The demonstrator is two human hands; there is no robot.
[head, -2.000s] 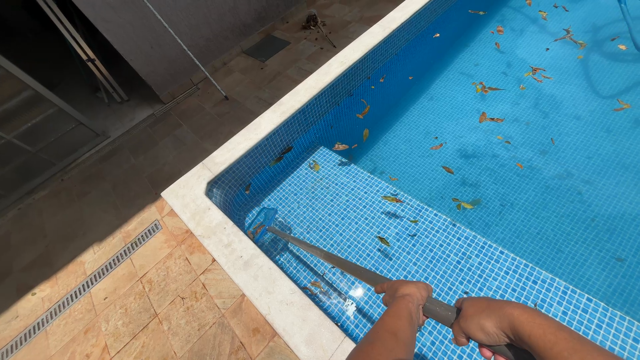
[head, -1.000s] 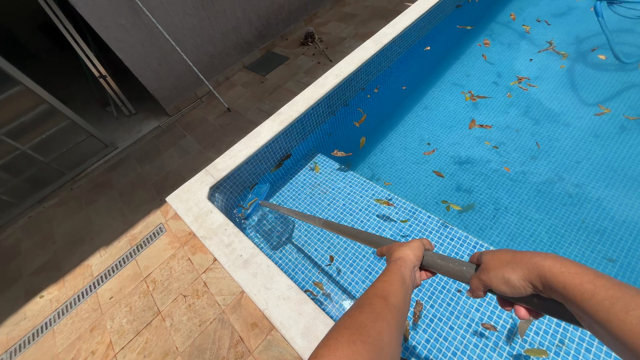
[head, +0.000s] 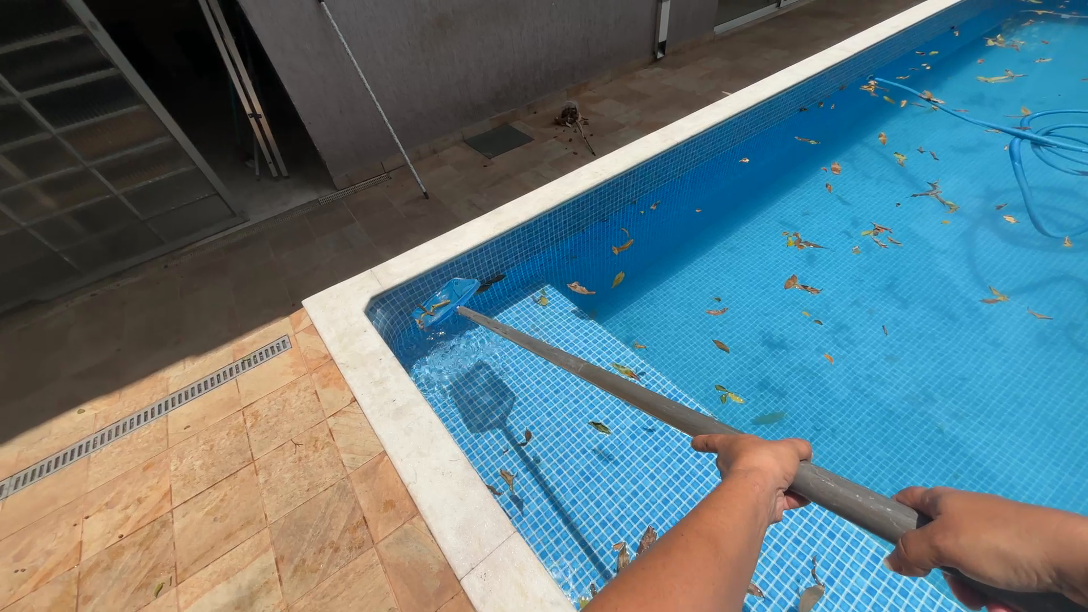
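Observation:
A pool skimmer net (head: 446, 302) with a blue frame is at the pool's near corner, tilted, with leaves on it. Its long grey pole (head: 612, 382) runs down to the right. My left hand (head: 756, 463) is closed around the pole's middle, and my right hand (head: 960, 535) grips it farther back, near the right edge. The net's dark shadow (head: 483, 396) falls on the blue-tiled ledge below. Brown and yellow leaves (head: 801, 285) float across the pool water.
White stone coping (head: 425, 442) edges the pool. A coiled blue hose (head: 1033, 157) floats at the right. Stone paving with a drain grate (head: 153, 415) lies to the left. Another pole (head: 374, 98) leans on the grey wall, near a dark floor cover (head: 498, 141).
The net, lower and partly in the water in the earlier frames, is now raised at the corner with leaves on it. Both hands keep hold of the pole. The view has shifted toward the pool's far side.

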